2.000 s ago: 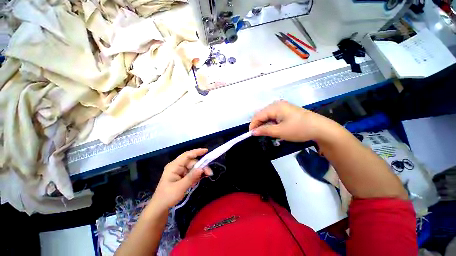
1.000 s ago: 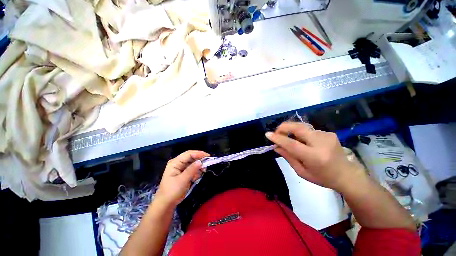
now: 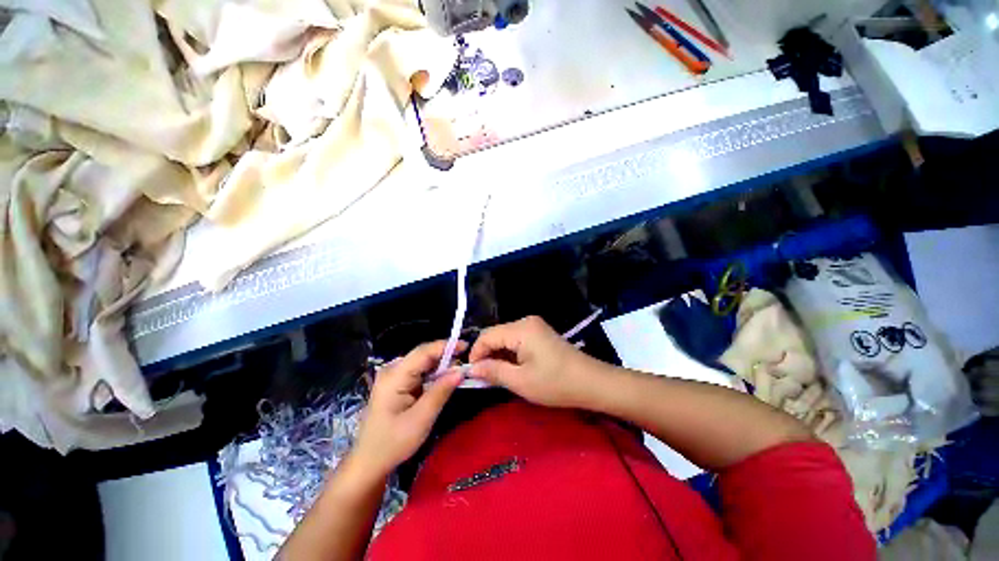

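A narrow white-lilac tape (image 3: 460, 296) runs from my fingers up over the table's front edge, and its end lies on the white table. My left hand (image 3: 408, 397) pinches the tape between thumb and fingers above my lap. My right hand (image 3: 526, 359) is close beside it, fingertips also pinching the tape. A short tape end sticks out behind my right hand. The exact grip point is partly hidden by the fingers. A tangled bundle of similar strips (image 3: 296, 460) lies left of my lap.
A cream fabric heap (image 3: 252, 121) covers the table's left. Orange-and-blue snips (image 3: 670, 42), a red stick (image 3: 695, 31) and a black clump (image 3: 807, 68) lie at the upper right, near a white box (image 3: 920, 82). A printed plastic bag (image 3: 876, 340) and olive-gold scissors handles (image 3: 728, 289) are lower right.
My hands have come together from holding the tape stretched between them. A length of tape now extends up onto the table. The view has shifted, showing less of the machine head.
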